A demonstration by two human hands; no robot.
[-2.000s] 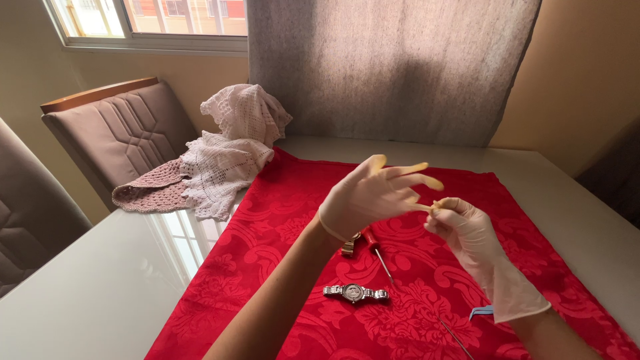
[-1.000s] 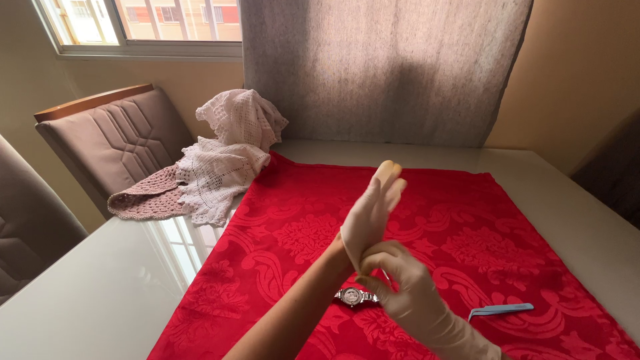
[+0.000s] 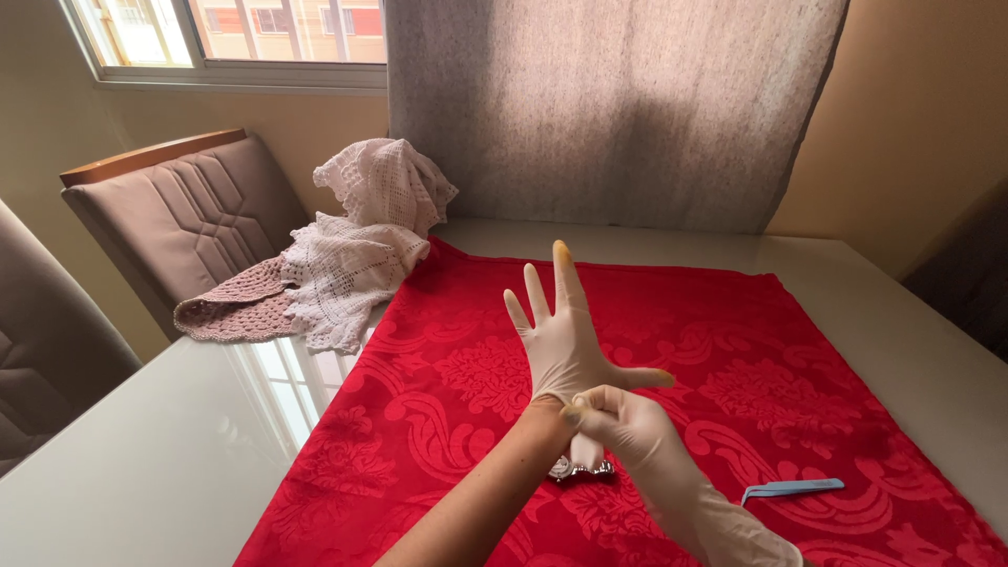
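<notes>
My left hand [image 3: 563, 346], in a white latex glove with yellowish fingertips, is raised above the red patterned cloth [image 3: 441, 354] with its fingers spread. At its wrist, my gloved right hand [image 3: 630, 429] pinches the cuff of that glove between thumb and finger. Below my hands a silver wristwatch [image 3: 562, 470] lies on the cloth, partly covered by the wrist and fingers. Blue bent-tip tweezers [image 3: 795, 488] rest on the cloth to the right of my right forearm.
White crocheted cloths [image 3: 354, 268] and a pink crocheted piece [image 3: 244, 307] are heaped at the far left of the glossy table [image 3: 157, 425]. Behind them stands a padded chair [image 3: 197, 213]. A grey curtain [image 3: 614, 118] hangs beyond the far edge, beside a window [image 3: 291, 31].
My right hand has gone from the left glove's fingers to its cuff. My left fingers are now spread and upright. The red-handled tool seen two seconds ago is out of sight.
</notes>
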